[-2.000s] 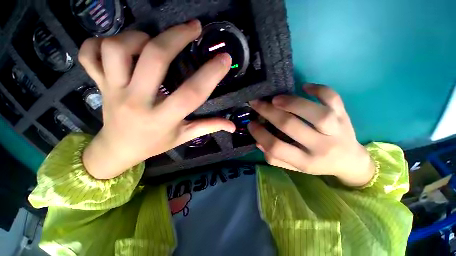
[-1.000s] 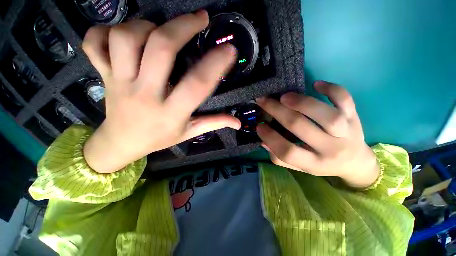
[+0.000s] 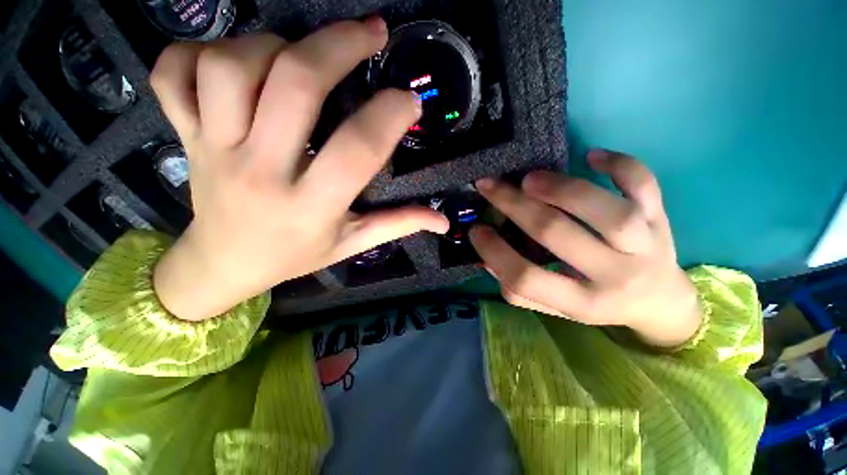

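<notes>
A black foam tray [image 3: 543,83] with square pockets holds round watches. The large round watch [image 3: 446,70] at the tray's right corner shows white, blue, green and red text. My left hand [image 3: 269,158] is spread over the tray, its index fingertip at this watch's screen and its thumb tip at the edge of a smaller-looking watch [image 3: 465,215] in the near pocket. My right hand [image 3: 585,246] is at that near watch from the right, thumb and fingers apart around its side. Whether the right fingertips touch the watch's rim is hard to tell.
More round watches [image 3: 97,70] lie in pockets at the left, some partly hidden by my left hand. A teal mat [image 3: 697,121] is on the right. A blue frame with assorted items [image 3: 799,371] is at the lower right. My yellow-green sleeves are near the tray's front edge.
The tray appears slightly further right and up than two seconds ago. The large watch's screen now shows an added blue line and red text. My left index finger has drawn back slightly.
</notes>
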